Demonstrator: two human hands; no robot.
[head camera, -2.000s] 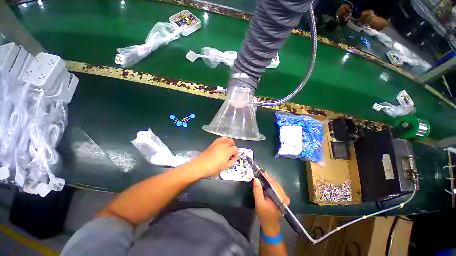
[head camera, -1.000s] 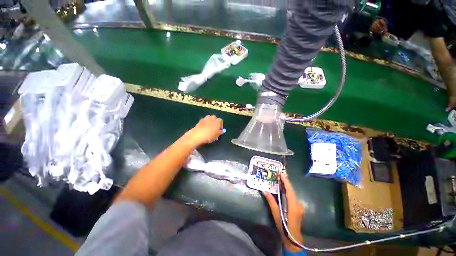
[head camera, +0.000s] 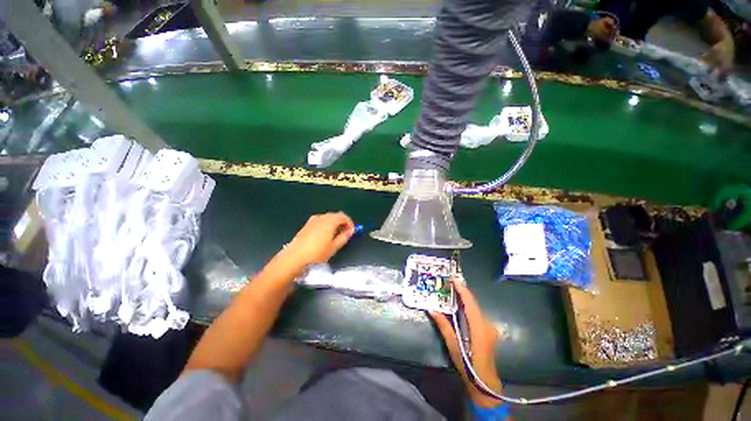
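The open white power strip (head camera: 428, 282) lies on the dark green bench below the clear hood, with coloured wires showing inside. Its bagged cord (head camera: 354, 280) stretches left from it. My left hand (head camera: 319, 238) is above the bench, left of the hood. A small blue disc varistor (head camera: 357, 229) shows at its fingertips. My right hand (head camera: 476, 333) is closed around the soldering iron (head camera: 462, 326) at the strip's right edge, with its fingertips by the housing. The iron's tip is hard to make out. No pile of loose varistors shows.
Fume hood (head camera: 423, 215) hangs above the strip on a ribbed hose. A blue varistor bag (head camera: 545, 244) and cardboard tray (head camera: 613, 316) lie right. Stacked power strips (head camera: 123, 222) stand left. Strips lie on the conveyor (head camera: 272, 123). Another person's hands show top right.
My left hand has left the housing, moved left and now has a blue varistor at its fingertips. The iron has swung down alongside the strip. The view has shifted.
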